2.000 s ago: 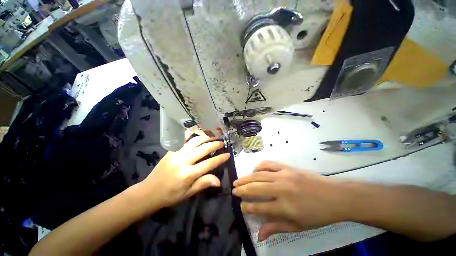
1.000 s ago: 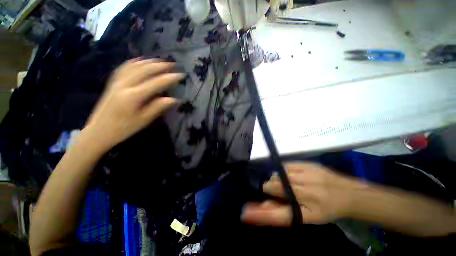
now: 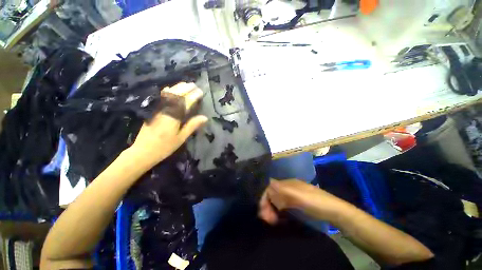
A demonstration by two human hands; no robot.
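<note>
The sheer black patterned fabric (image 3: pixel 227 124) spreads from the needle area over the bed's left part and hangs past the front edge. A thin dark band runs along its right edge; I cannot tell a separate tape. My left hand (image 3: pixel 177 116) is on the fabric left of the middle, with a dark fold across its fingers and its thumb apart. My right hand (image 3: pixel 280 200) is below the bed's front edge, fingers curled at the fabric's lower right edge; the fingertips are partly hidden. The presser foot (image 3: pixel 235 58) is small and blurred at the fabric's top right.
Blue-handled snips (image 3: pixel 351 65) and a thin dark rod (image 3: pixel 285 44) lie on the white bed (image 3: pixel 306 105). Black-handled scissors (image 3: pixel 464 76) are at the far right. More black cloth (image 3: pixel 31 137) is heaped at far left. A red and white item (image 3: pixel 402 140) is below the edge.
My view has shifted from the machine head toward the lap. Both hands have left the needle area. The fabric is spread wider, and the loose black strip earlier in my right hand no longer shows separately.
</note>
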